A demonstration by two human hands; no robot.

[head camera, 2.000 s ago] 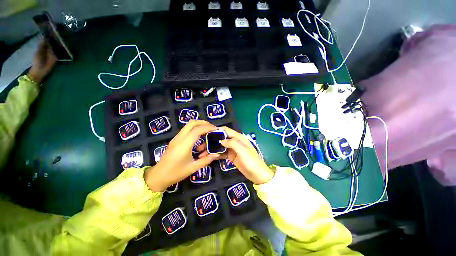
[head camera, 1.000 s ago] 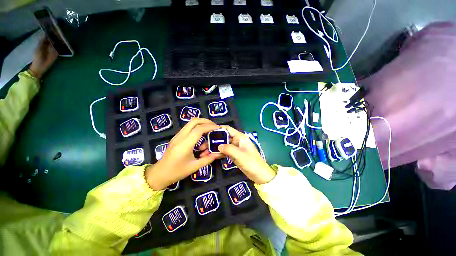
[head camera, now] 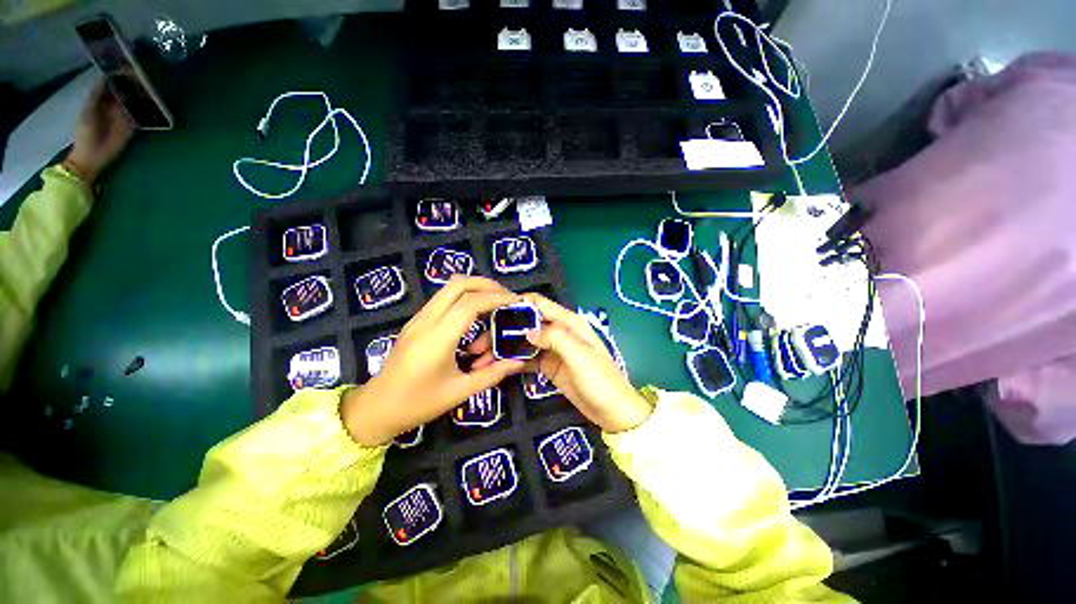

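A smartwatch head with a pale rim and dark screen showing a small light line is held between both hands above the front foam tray. My left hand grips it from the left side. My right hand holds its right side, with the thumb at the screen's lower right edge. The black tray has square pockets, most holding lit watches; one top-row pocket is empty. My hands hide some middle pockets.
A rear foam tray holds small whitish pieces. Loose dark watches lie among cords at right, beside a cable bundle. A white cord lies at left. A neighbour's hand holds a smartphone. A person in pink stands at right.
The held watch's screen was blank black two seconds ago and now shows a small light line. My right thumb has shifted slightly toward the screen's right edge. The view has shifted slightly.
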